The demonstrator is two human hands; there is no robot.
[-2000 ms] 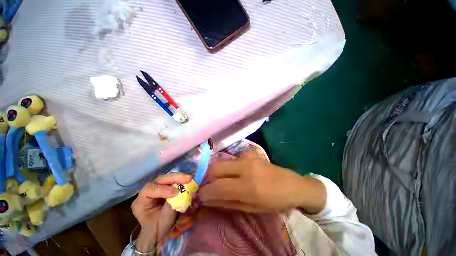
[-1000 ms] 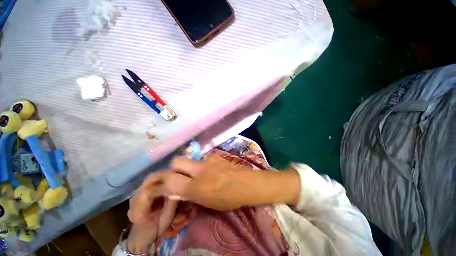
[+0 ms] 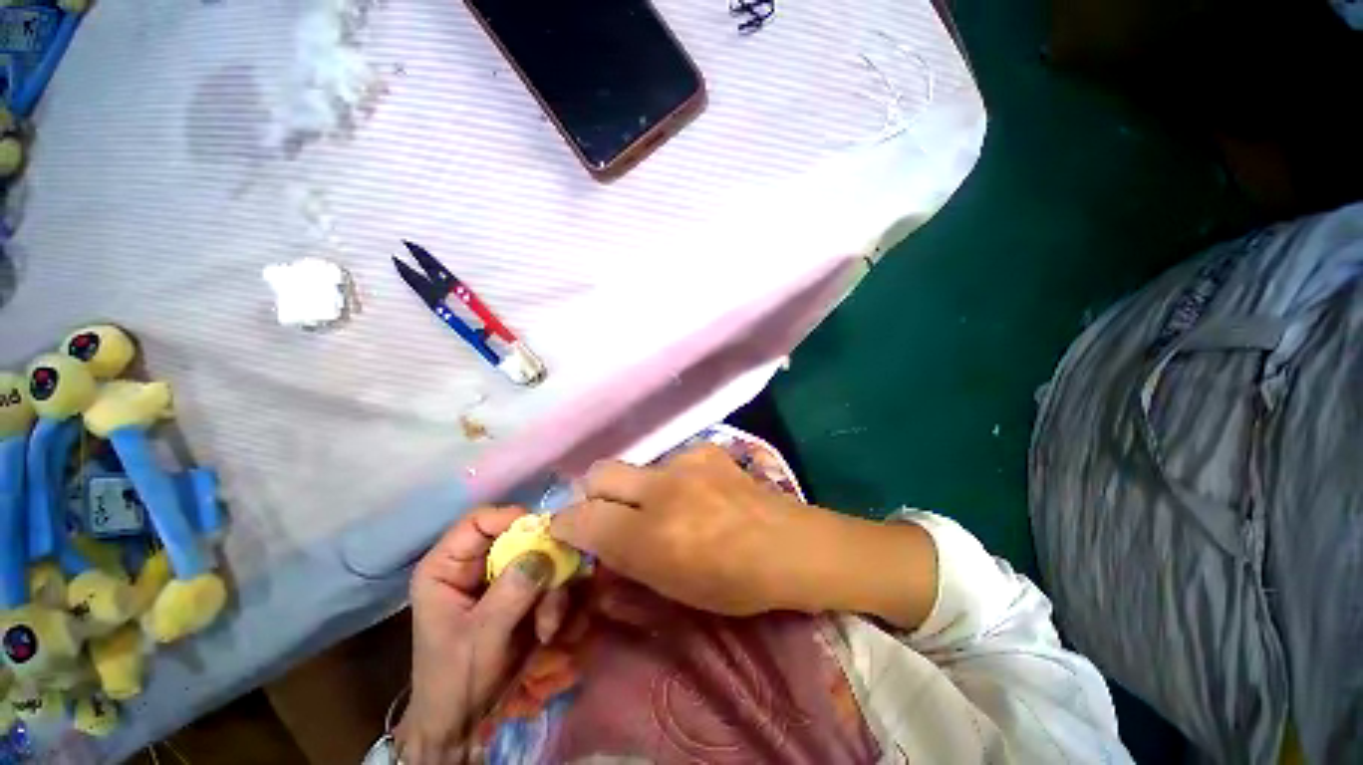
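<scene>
My left hand (image 3: 476,605) holds a yellow stuffed end (image 3: 526,553) between thumb and fingers, over my lap just below the table edge. A little light blue shows beside the yellow end, near my right fingertips. My right hand (image 3: 665,526) is against the right side of the piece, its thumb and forefinger pinched together. No needle or thread can be made out; what the right fingers pinch is too small to tell.
Thread snips (image 3: 470,314), a white block (image 3: 308,292), white stuffing (image 3: 326,72) and a smartphone (image 3: 606,82) lie on the striped table. Finished plush pieces (image 3: 157,486) are piled at the left. Thread ends (image 3: 897,93) lie at the far right corner. A grey sack (image 3: 1203,493) stands right.
The hands were blurred together one second ago; now they are apart enough to show the yellow end in the left fingers. The lettering and blue strip seen earlier are now mostly hidden.
</scene>
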